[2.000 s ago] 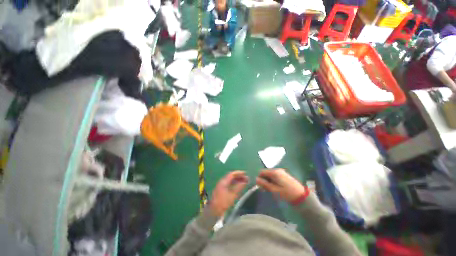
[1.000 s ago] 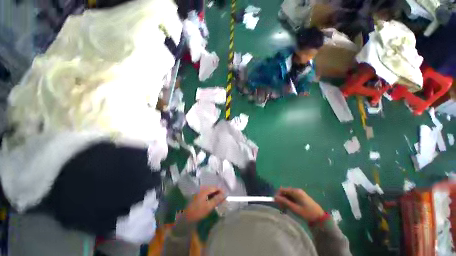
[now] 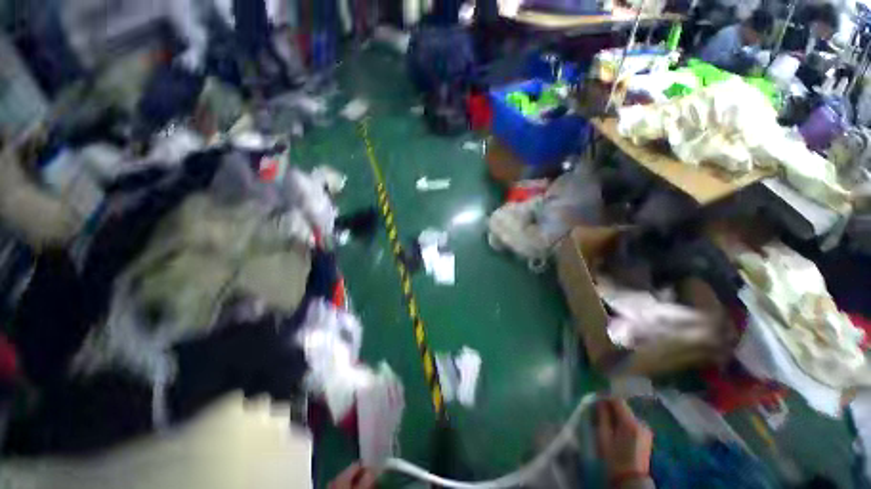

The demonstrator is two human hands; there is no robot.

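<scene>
A narrow white tape (image 3: 506,480) hangs in a slack curve between my hands at the bottom of the head view. My left hand (image 3: 353,477) is mostly cut off by the bottom edge, with the tape's left end at its fingers. My right hand (image 3: 623,437) holds the other end, raised higher, with a red band at the wrist. The picture is blurred, so the exact finger grip is unclear.
Fabric heaps (image 3: 220,258) line the left side. A yellow-black line (image 3: 406,287) runs along the green floor with white scraps. At the right are an open cardboard box (image 3: 587,310), a blue bin (image 3: 535,129) and a table with cream fabric (image 3: 716,129). People sit at the far right.
The view has moved to another stretch of the aisle. The tape, taut and straight one second ago, now sags, and my right hand is farther from my left and higher.
</scene>
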